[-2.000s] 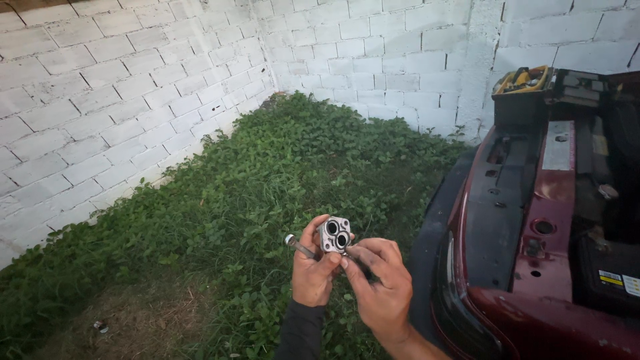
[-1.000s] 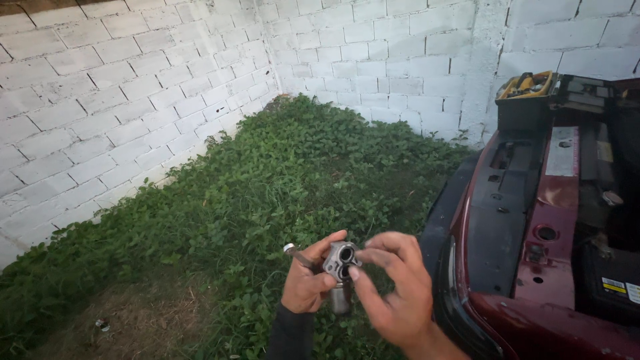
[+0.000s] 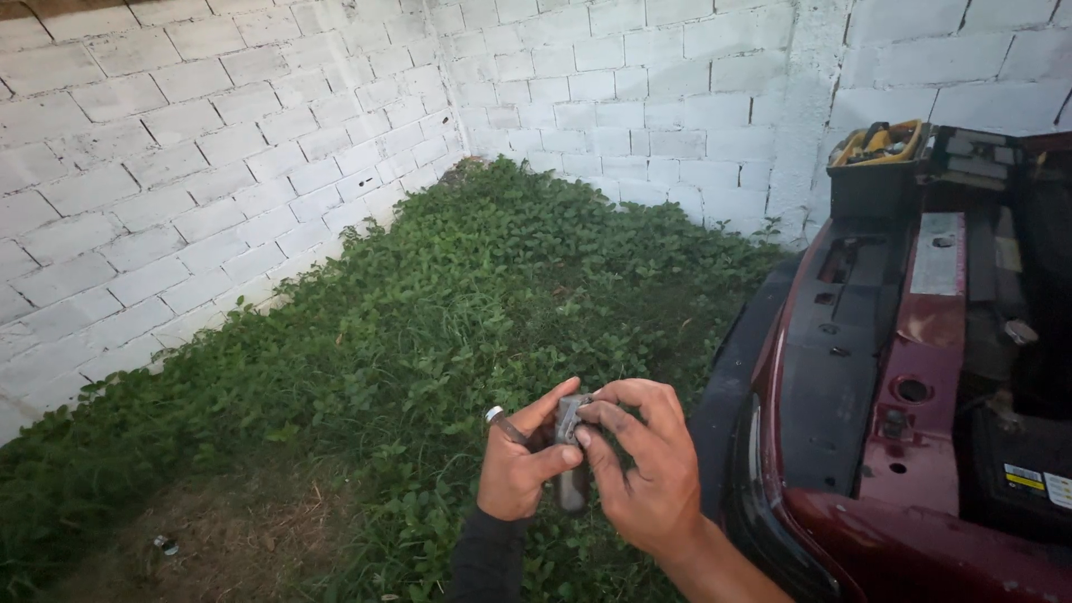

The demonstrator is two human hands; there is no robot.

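A small grey metal car part with a block-like flange sits between my two hands at the lower middle of the head view. My left hand grips it from the left, thumb across its near side. A short dark tube with a bright metal end sticks out to the left past that hand. Below the flange hangs a dark rounded cylinder, apparently part of the same piece. My right hand has its thumb and fingertips on the flange's right side. The round openings are hidden from view.
On the right stands a dark red car front with its engine bay exposed and a battery inside. A black and yellow toolbox rests on it. Green plants cover the ground before white block walls. A small object lies lower left.
The metal part has turned, so its flange with the two round openings no longer faces me. My right hand's fingers have closed in on its side.
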